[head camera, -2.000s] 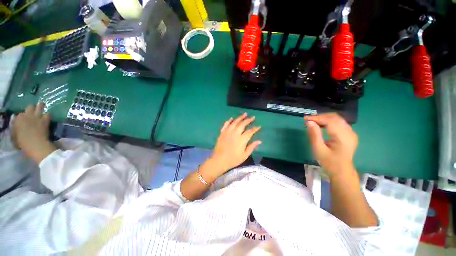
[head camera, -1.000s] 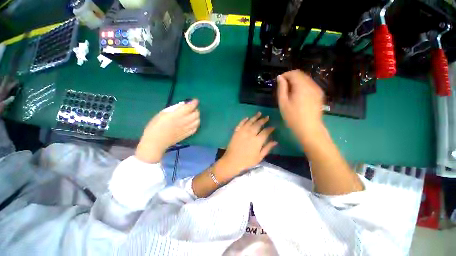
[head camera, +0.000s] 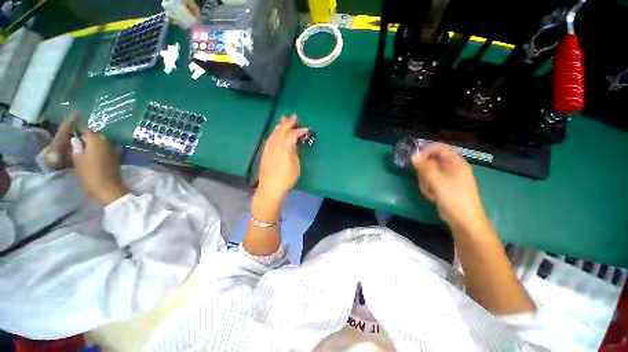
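Note:
My right hand (head camera: 447, 177) holds a small dark, shiny piece (head camera: 406, 151) in its fingertips, just in front of the press fixture's front edge. It looks like a camera module, but blur hides its detail. My left hand (head camera: 281, 155) is over the mat left of the fixture, with a small black module (head camera: 305, 135) at its fingertips. The black press fixture (head camera: 530, 163) has a pale label strip (head camera: 468, 150) on its front edge. One red clamp handle (head camera: 568, 74) hangs at its right. The fixture nests are dark and hard to make out.
A tape roll (head camera: 319, 45), a dark tape dispenser (head camera: 251, 48) and a black cable (head camera: 265, 141) are left of the fixture. A sheet of round black parts (head camera: 169, 130) and a black grid tray (head camera: 138, 42) lie farther left, by a neighbour's hands (head camera: 89, 155). A white blister tray (head camera: 582, 292) is at lower right.
My right hand has drawn back from the fixture with a small piece in its fingers. My left hand has moved left and now has a module. The neighbour's hand has withdrawn left. The view has shifted.

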